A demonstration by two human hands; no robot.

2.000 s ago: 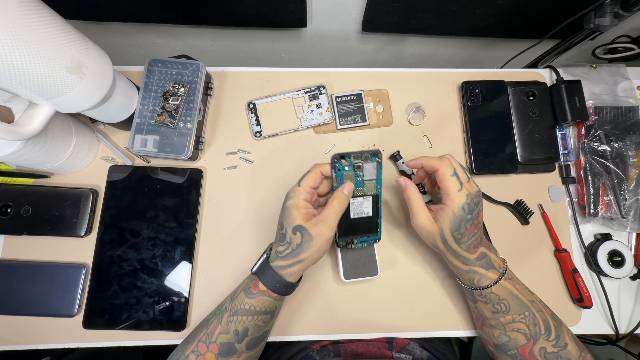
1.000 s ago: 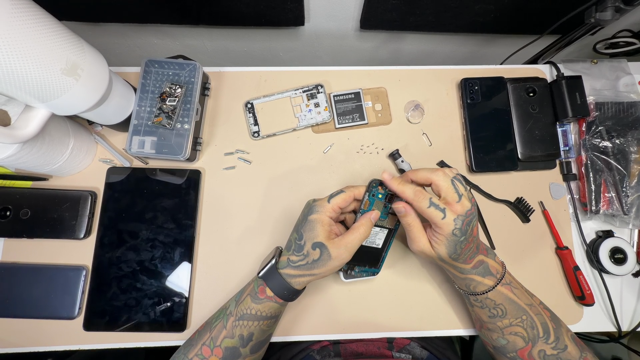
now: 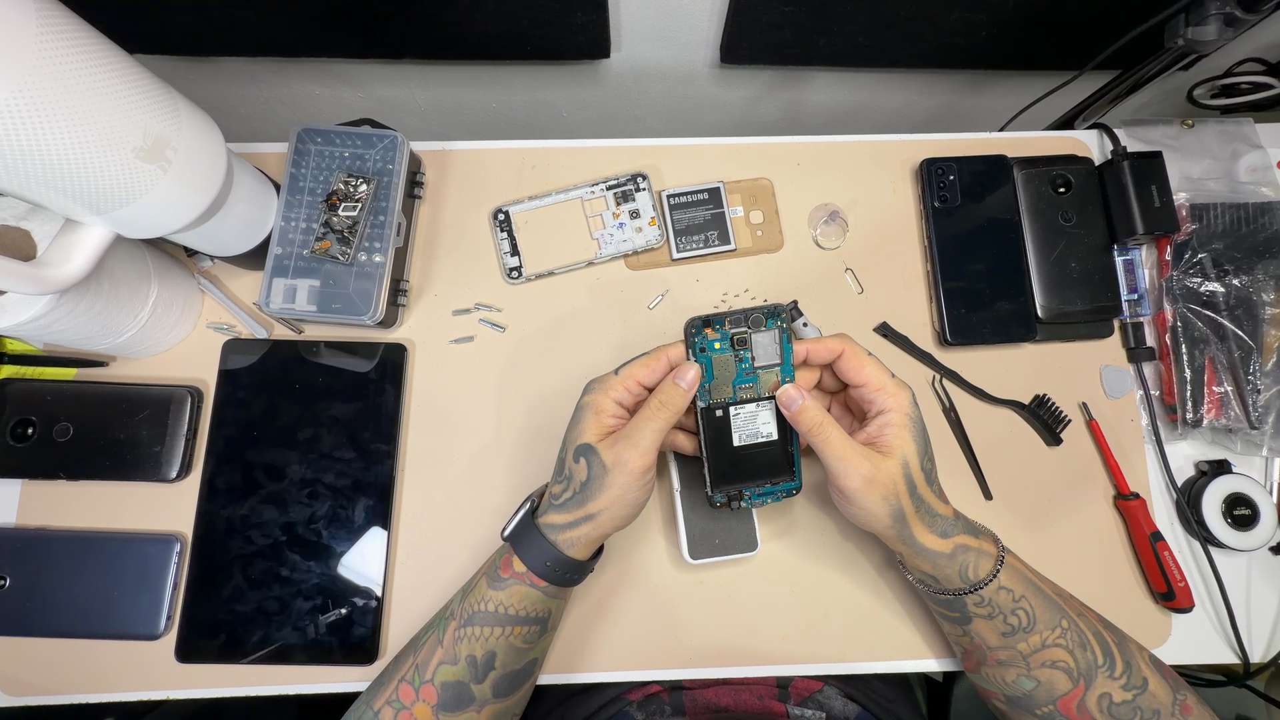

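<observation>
An opened smartphone with its blue circuit board bare (image 3: 742, 410) is held nearly upright between both hands. My left hand (image 3: 625, 440) pinches its left edge, thumb on the front. My right hand (image 3: 865, 430) grips the right edge, thumb beside the battery bay. A small black and grey tool (image 3: 803, 322) juts out behind the phone by my right fingers; whether they hold it is hidden. Below the phone lies a white-rimmed pad with a dark grey top (image 3: 715, 535). Farther back are a phone mid-frame (image 3: 580, 225), a Samsung battery (image 3: 700, 218) and a gold back cover (image 3: 765, 215), with tiny screws (image 3: 740, 300) nearer.
At left are a tablet (image 3: 292, 500), two phones and a clear-lidded case (image 3: 340, 225). Screwdriver bits (image 3: 490, 324) lie left of centre. On the right are a black brush (image 3: 975, 385), tweezers (image 3: 962, 438), a red screwdriver (image 3: 1137, 510), stacked phones (image 3: 980, 250) and cables.
Two seconds ago my right hand held the black and grey tool apart from the phone; now that hand grips the phone's right edge. The phone, tilted one second ago, is nearly upright.
</observation>
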